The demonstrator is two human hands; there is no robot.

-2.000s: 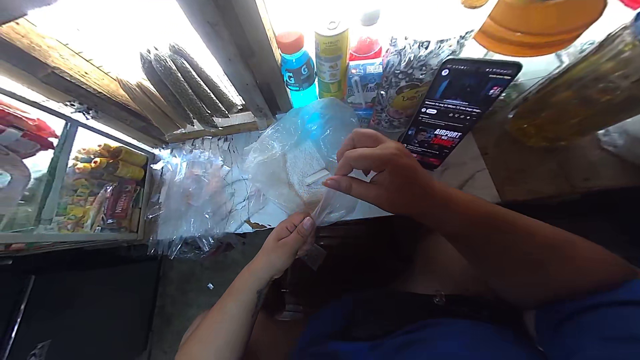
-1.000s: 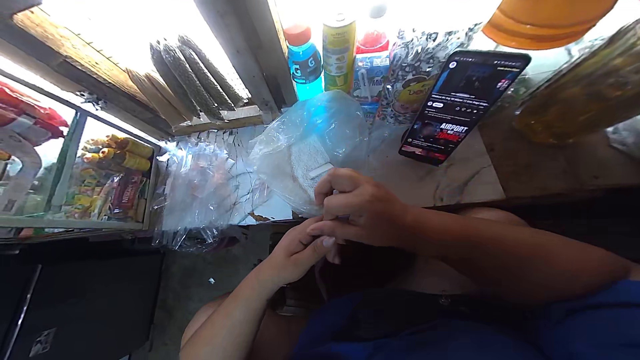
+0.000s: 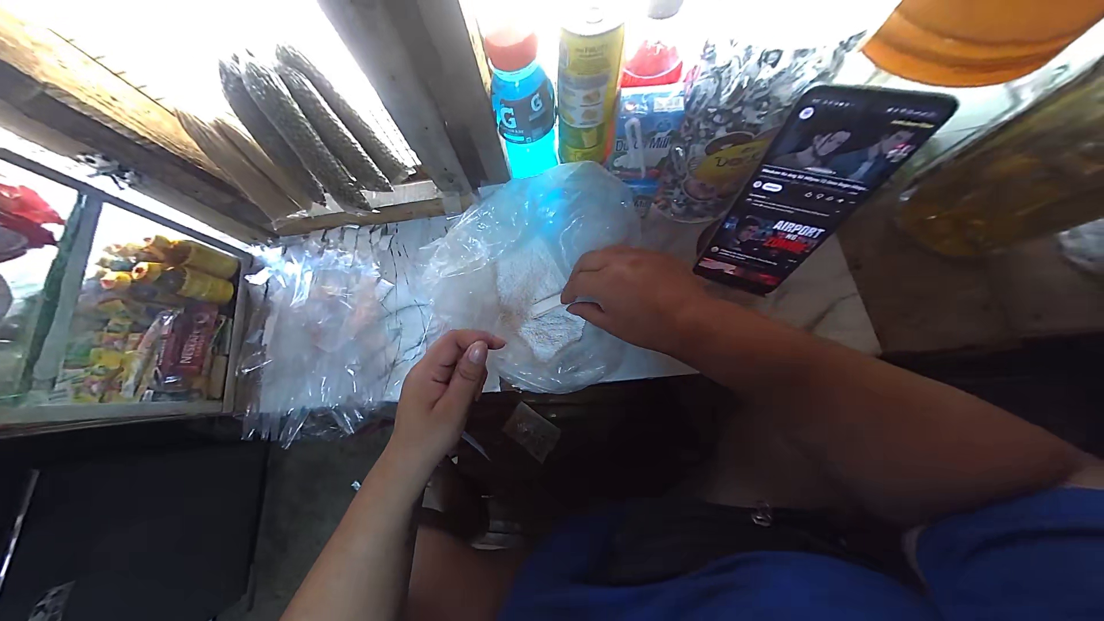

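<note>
A clear plastic bag point(image 3: 466, 297) lies spread on the marble-patterned counter, with pale granular powder point(image 3: 539, 285) in its middle. My right hand point(image 3: 634, 293) is over the bag's right side, its fingers closed on the end of a small white stick or handle point(image 3: 548, 304) that reaches into the powder. My left hand point(image 3: 444, 388) hovers at the counter's front edge, thumb against curled fingers; whether something thin is between them I cannot tell. A small clear sachet point(image 3: 531, 431) shows below the edge, right of my left hand. What holds it up is hidden.
Clear plastic bags point(image 3: 319, 336) lie left on the counter. Behind stand a blue drink bottle point(image 3: 524, 108), a yellow can point(image 3: 590, 86) and packets. A phone point(image 3: 819, 190) leans at the right, near a large jar point(image 3: 992, 181). A display case point(image 3: 237, 345) with packets is at far left.
My hands were together at the bag's front edge one second ago. They have parted: the right has moved up over the powder, the left stays near the counter's edge.
</note>
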